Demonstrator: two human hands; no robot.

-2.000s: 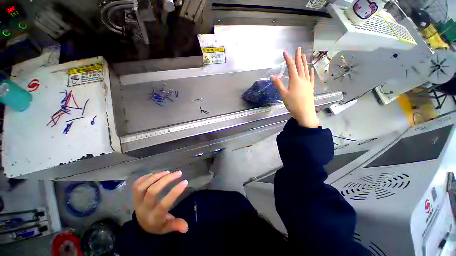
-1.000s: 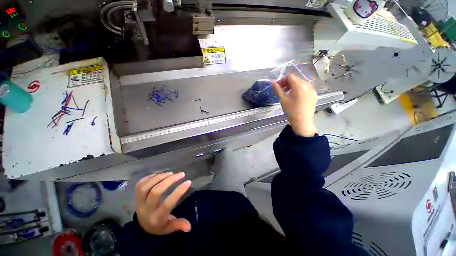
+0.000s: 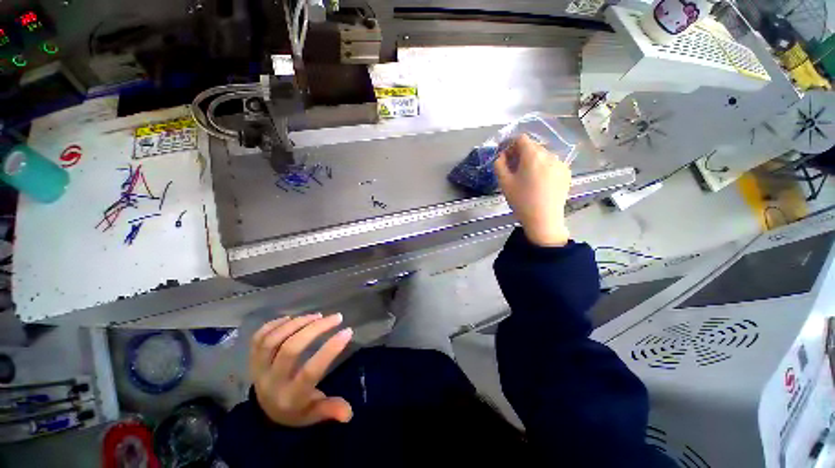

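Observation:
My right hand is at the open clear plastic bag at the right end of the grey metal tray. Its fingers are closed on the bag's near edge. Short dark-blue wire pieces fill the bag's left part. My left hand is in front of my body, fingers apart and empty. A loose pile of blue wire pieces lies at the left of the tray, with a few more near its middle.
The machine head with looped tubes hangs over the left pile. A ruler strip runs along the tray's front edge. Red and blue wires and a teal cylinder are on the white left cover.
My right hand has gone from spread to closed on the bag, and the bag's mouth is now wider. The machine head has come forward over the left pile. My left hand has hardly moved.

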